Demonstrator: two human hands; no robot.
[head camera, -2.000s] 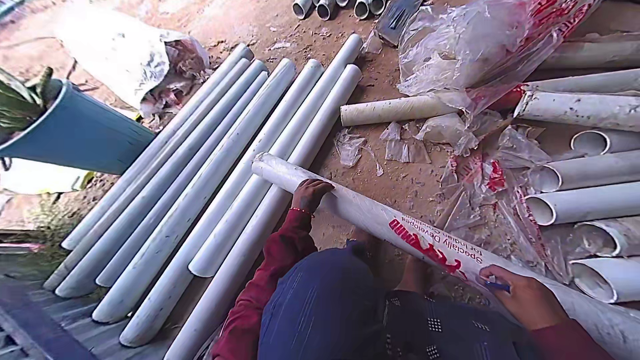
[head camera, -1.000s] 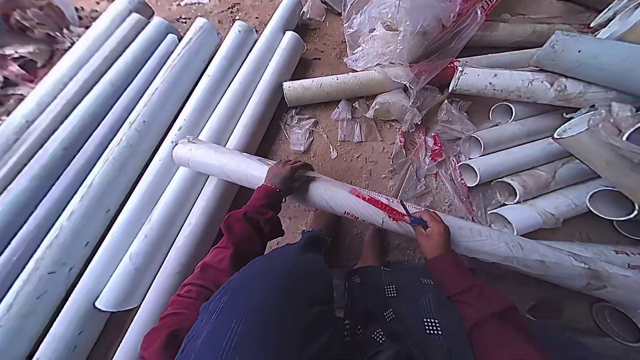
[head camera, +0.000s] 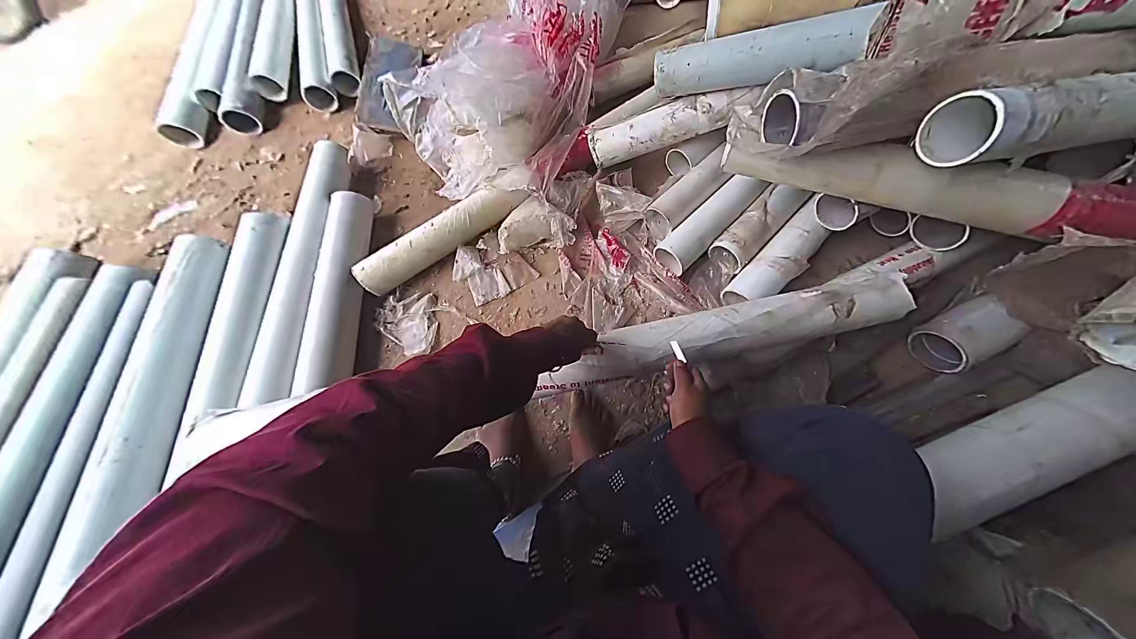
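Note:
A white plastic pipe in printed clear film (head camera: 772, 321) slants across the middle, its right end free above the ground. My left hand (head camera: 568, 342) is on it, with dark, partly hidden fingers curled at the film; whether they pinch film or pipe is unclear. In my right hand (head camera: 685, 392), just below the pipe, is a small knife or cutter, its pale blade (head camera: 678, 351) pointing up toward the film. The handle is hidden in my fist. My left sleeve covers part of the pipe's left portion.
Bare white pipes (head camera: 266, 311) lie side by side at left, with more pipes (head camera: 244, 111) beyond. Wrapped and bare pipes (head camera: 763, 186) are piled at right. Crumpled plastic film (head camera: 497, 98) and a short cream pipe (head camera: 439, 232) lie ahead. My bare feet (head camera: 587, 422) are below the pipe.
My left hand has moved right along the wrapped pipe, closer to my right hand. The blade now points up from my right fist. The view has shifted.

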